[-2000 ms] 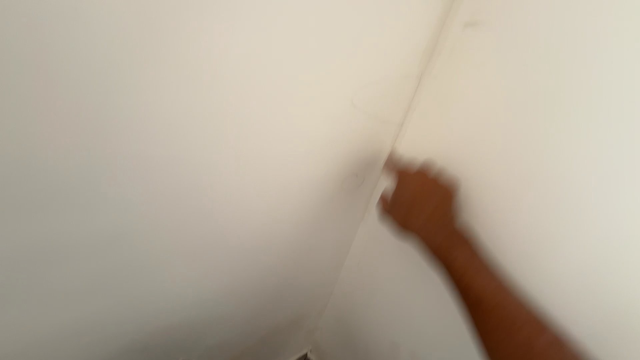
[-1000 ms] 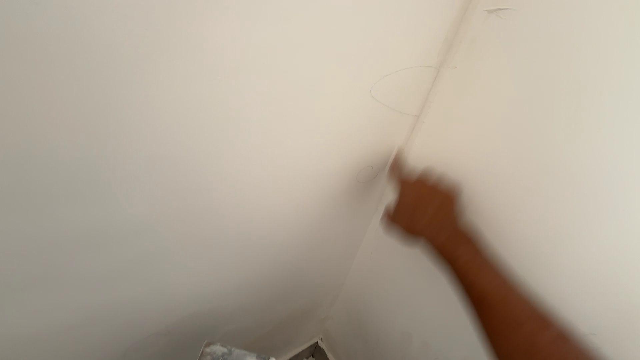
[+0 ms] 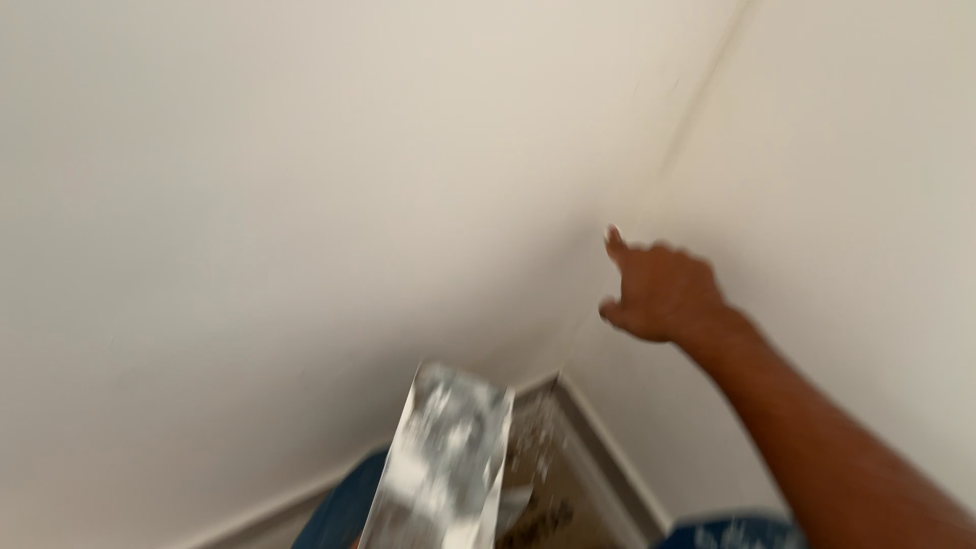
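My right hand [image 3: 667, 293] is raised at the corner where two pale walls meet, index finger extended and thumb apart, with nothing seen in it. White material shows on the index fingertip. Below and to the left is a metal mud pan [image 3: 446, 457], smeared inside with white joint compound. A metal blade [image 3: 515, 503], partly hidden, shows beside the pan's right edge. Only a sliver of skin shows at the pan's lower left; what my left hand does there cannot be made out.
The left wall [image 3: 305, 191] and right wall [image 3: 862, 191] meet along a slanting corner line. Baseboard [image 3: 610, 450] runs along the floor. White debris lies on a brown floor covering [image 3: 576, 473] bearing dark writing. Blue clothing [image 3: 343, 499] shows at the bottom.
The mud pan, only an edge of which showed a second ago, is now largely in view. My right hand is lower along the corner. The view has tilted down.
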